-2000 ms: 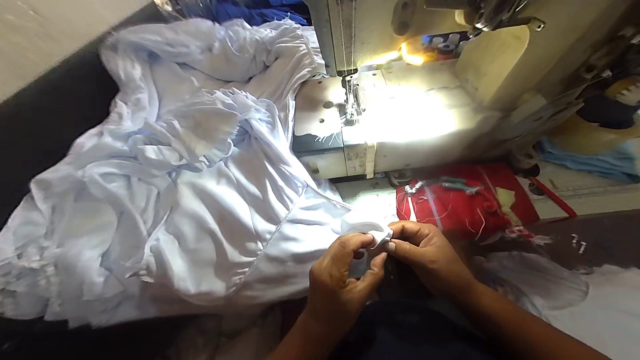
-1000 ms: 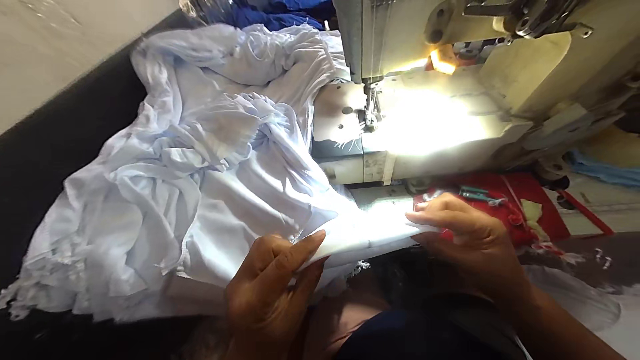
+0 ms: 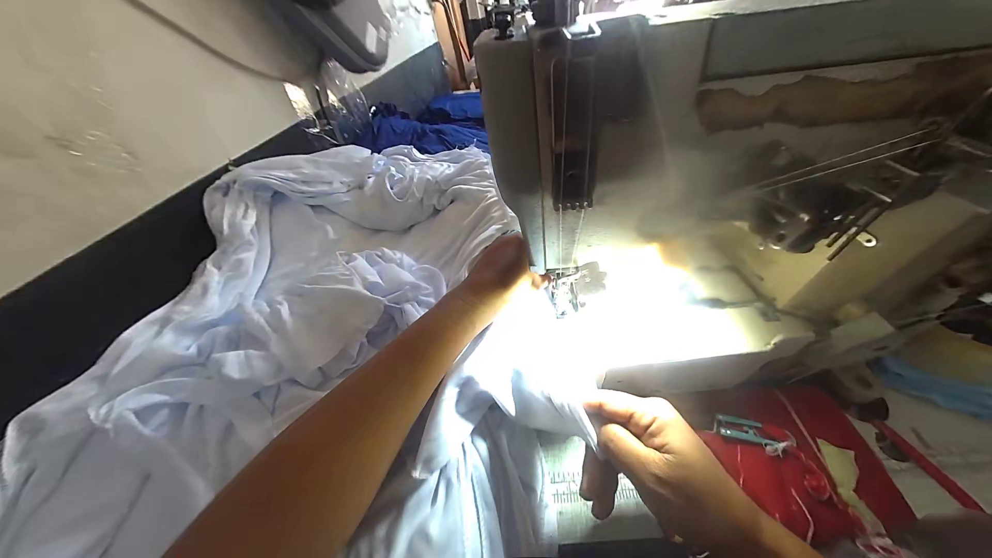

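A pale blue-white gathered garment [image 3: 310,310] lies heaped left of the sewing machine [image 3: 666,139]. My left hand [image 3: 508,260] reaches over it to the presser foot [image 3: 567,294], fingers at the fabric beside the foot; the fingertips are partly hidden and washed out by glare, so its grip is unclear. Nearer to me, my right hand [image 3: 655,457] pinches an edge of the same cloth between thumb and fingers, just in front of the brightly lit machine bed. Threads run down the machine head to the needle area.
Teal thread snips [image 3: 740,428] rest on red fabric [image 3: 775,473] at the right. A measuring scale [image 3: 570,487] is on the surface under the cloth. Blue fabric [image 3: 434,124] lies behind the garment, and a wall [image 3: 124,132] stands at the left. Light blue cloth [image 3: 934,387] is farther right.
My left hand has moved from the cloth near my lap up to the presser foot. The cloth stretched between my hands now lies at the machine bed. The view has shifted.
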